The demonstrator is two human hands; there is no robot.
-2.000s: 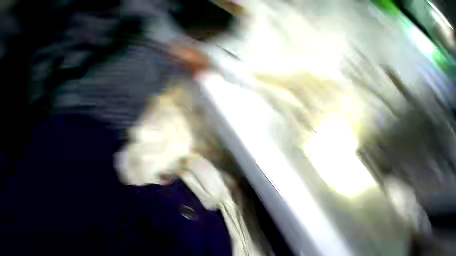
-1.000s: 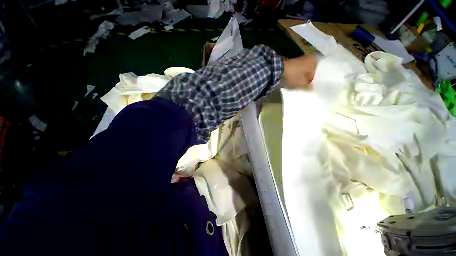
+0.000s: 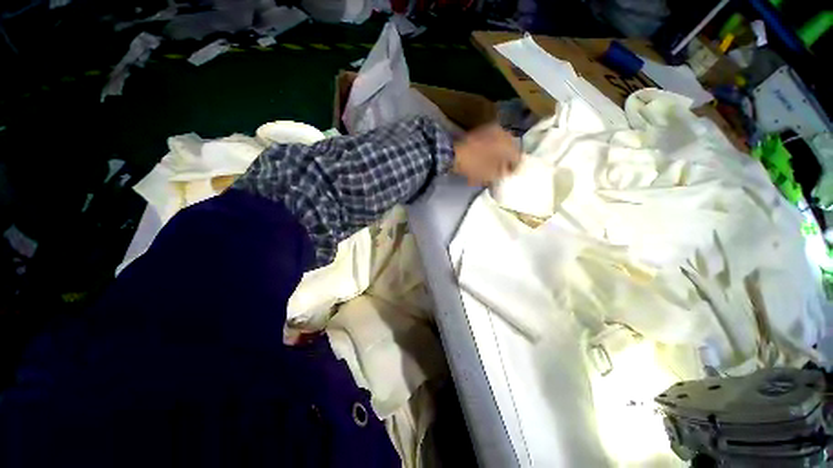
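Note:
Cream fabric pieces (image 3: 639,210) lie heaped on the table, with a smoother panel along the near edge. My left hand (image 3: 489,154), in a checked sleeve, is blurred at the far end of the table edge. Its fingers meet a cream flap; whether they grip it is unclear. A small bit of skin, seemingly my right hand (image 3: 300,336), shows at the edge of the cream cloth on my lap (image 3: 384,338); the rest is hidden. A bright glow falls on the cloth beside the grey-white sewing machine head (image 3: 749,411).
The pale table edge (image 3: 457,338) runs beside my lap. An open brown box (image 3: 461,105) with a greyish sheet (image 3: 379,82) stands beyond its end. Brown board (image 3: 585,73) bears a white strip and a blue roll. Green scraps (image 3: 776,164) lie at the far right. Scraps litter the dark green floor.
The view has steadied after heavy blur. My left hand has moved back toward me along the table end. The bright, straight cloth panel near the edge now lies wider and slanted, nearer the table edge.

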